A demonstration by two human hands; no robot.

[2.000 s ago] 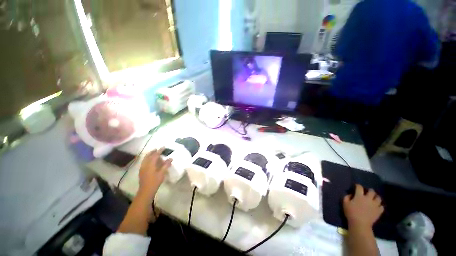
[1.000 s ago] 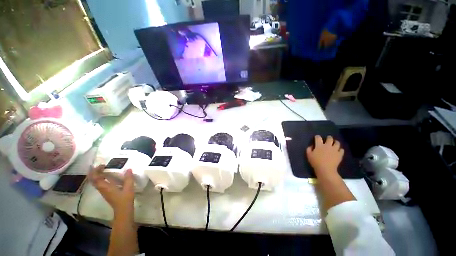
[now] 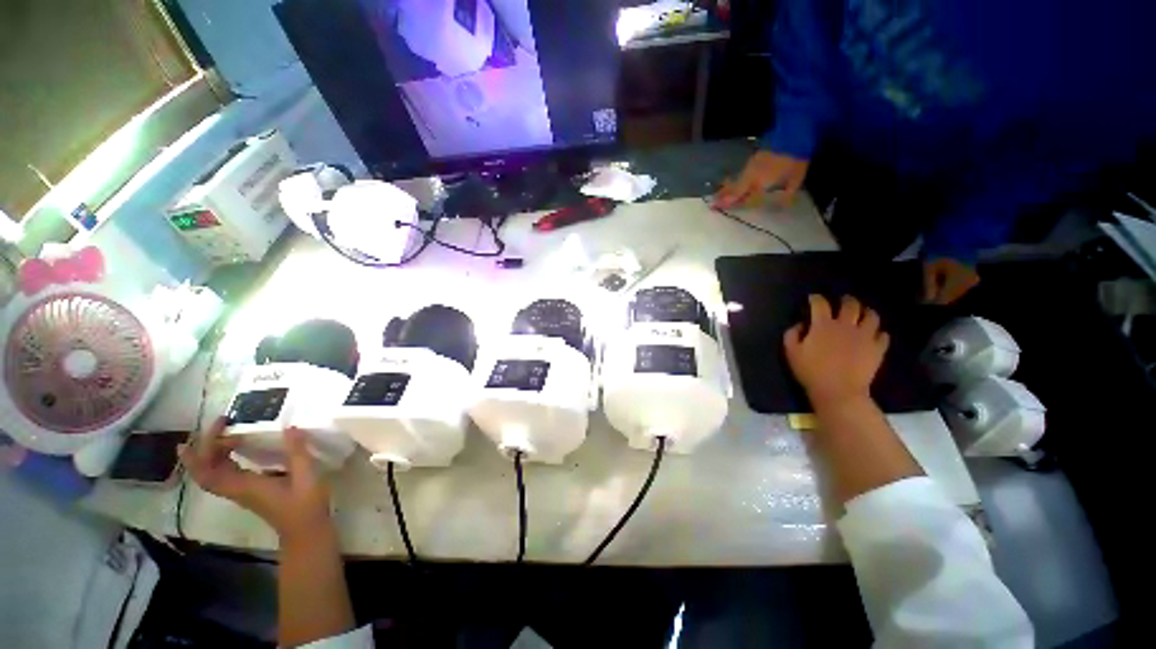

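Observation:
Several white security cameras with black rounded heads and dark front panels stand in a row on the bench. My left hand has its thumb and fingers around the lower end of the leftmost security camera. Black camera leads run from the other three, the rightmost one included, over the front bench edge. My right hand rests palm down on the black mouse pad; the mouse under it is hidden. The monitor shows a live picture with a white camera in it.
A pink and white fan and a phone are at the left. White spare cameras and a red tool lie below the monitor. A person in blue has a hand on the bench's back edge. More white cameras are at the right.
The view has tilted down and shifted. The person in blue has come up to the bench. The monitor picture has changed. My left hand stays at the leftmost camera, my right hand on the pad.

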